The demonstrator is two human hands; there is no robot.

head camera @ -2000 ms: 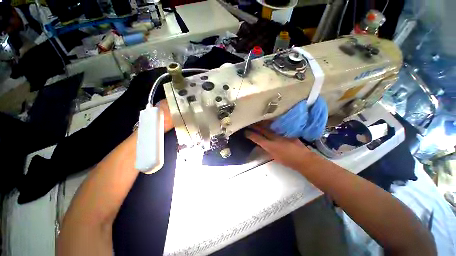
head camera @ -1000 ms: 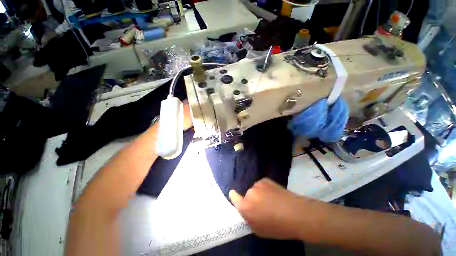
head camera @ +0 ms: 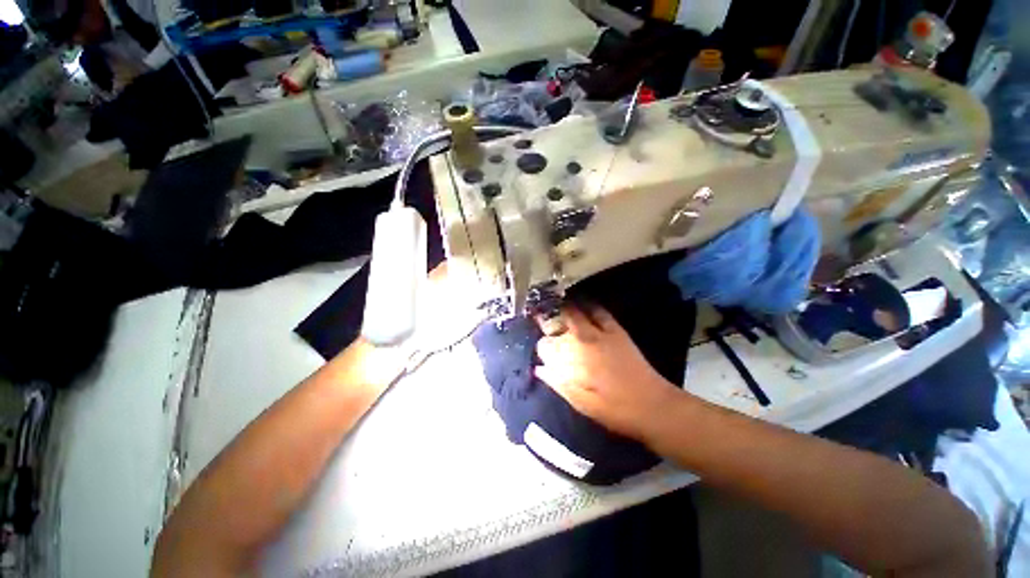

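Note:
A dark garment piece (head camera: 616,446) lies on the white machine table under the machine head, its near edge curved. A small white label (head camera: 558,449) shows on it near the front. My right hand (head camera: 593,367) rests on the cloth just right of the presser foot area, fingers pressed on it. My left hand (head camera: 443,296) is behind the lamp and beside the machine head, mostly hidden and washed out by glare; its fingers cannot be made out. The needle area (head camera: 522,305) is small and bright.
The cream sewing machine arm (head camera: 633,186) runs to the upper right, with a blue yarn bundle (head camera: 754,262) tied to it. The white lamp (head camera: 394,274) hangs left of the needle. Dark cloth (head camera: 299,239) lies behind at left. An oval recess (head camera: 853,316) is at right.
My right hand has moved from the table's front edge up to beside the needle. The cloth has shifted and its white label now shows. The view has shifted slightly.

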